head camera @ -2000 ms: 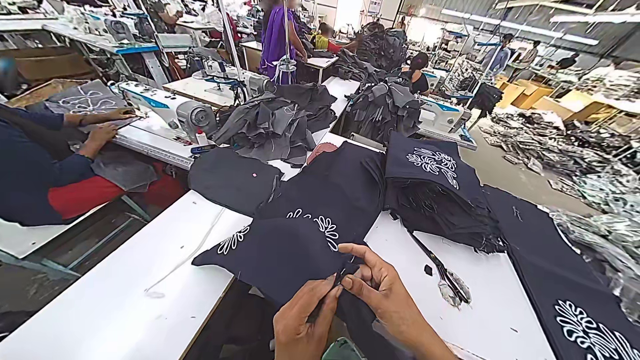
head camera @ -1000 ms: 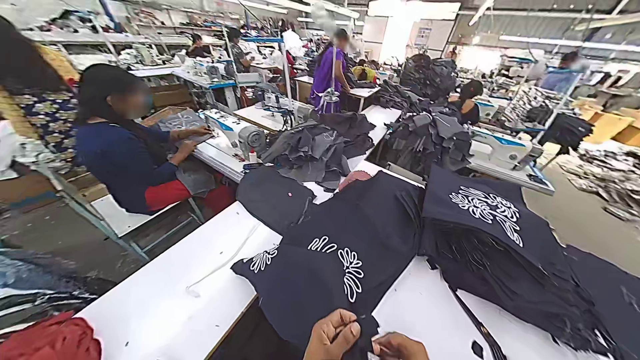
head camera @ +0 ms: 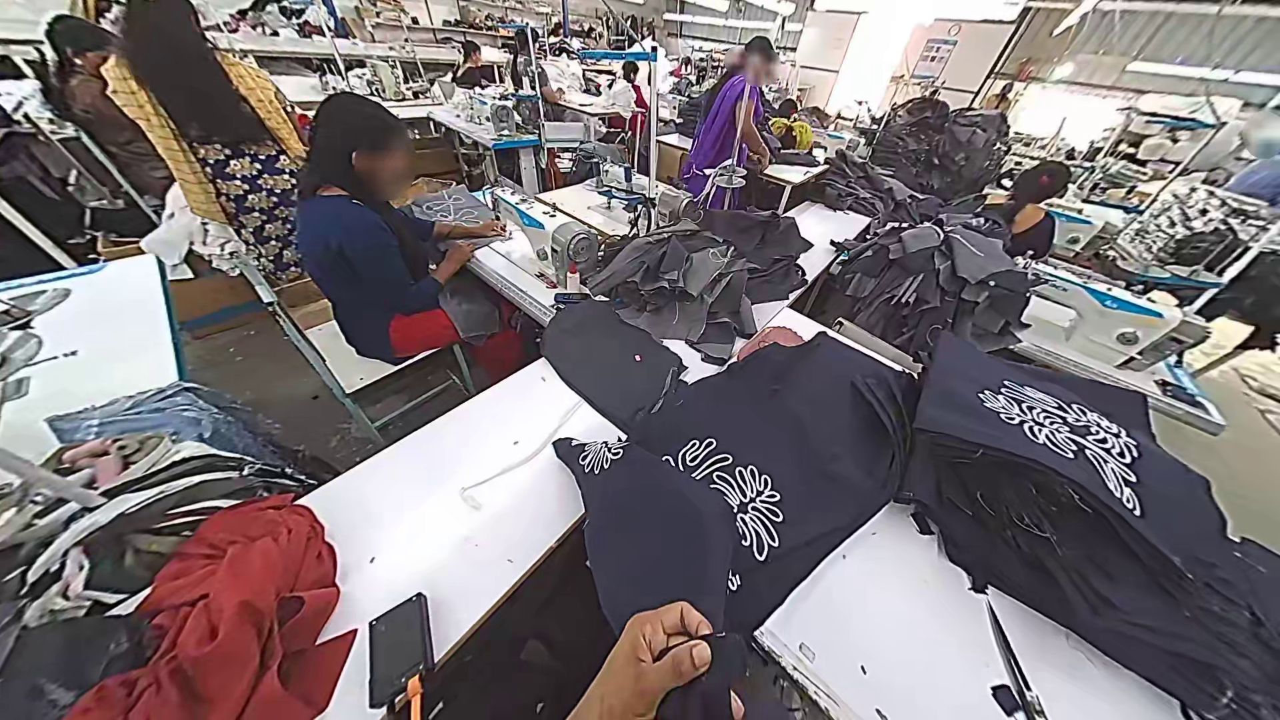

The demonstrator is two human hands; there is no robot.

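My left hand (head camera: 655, 660) is at the bottom centre, with thumb and fingers pinching the edge of a dark navy fabric piece (head camera: 650, 540). This piece bears white looped embroidery near its upper corner. A fingertip shows below the pinch; whose hand it belongs to is unclear. Otherwise my right hand is out of view. Beyond lies a larger navy embroidered panel (head camera: 800, 430), beside a plain dark piece (head camera: 610, 365). At right, a stack of navy embroidered panels (head camera: 1060, 430) overhangs the white table (head camera: 890, 610). Dark-bladed scissors (head camera: 1015, 655), partly cut off by the frame, lie below the stack.
A phone (head camera: 400, 650) lies near the white table's edge, beside red cloth (head camera: 250, 600). A dark gap runs between the table sections. At the left a seated co-worker (head camera: 365, 240) works at a sewing machine (head camera: 545, 230). Grey fabric piles (head camera: 690, 280) cover the far table.
The view has swung left, bringing the red cloth and phone into sight. Both my hands were together at the fabric edge earlier; now the right has left view, apart from possibly a fingertip.
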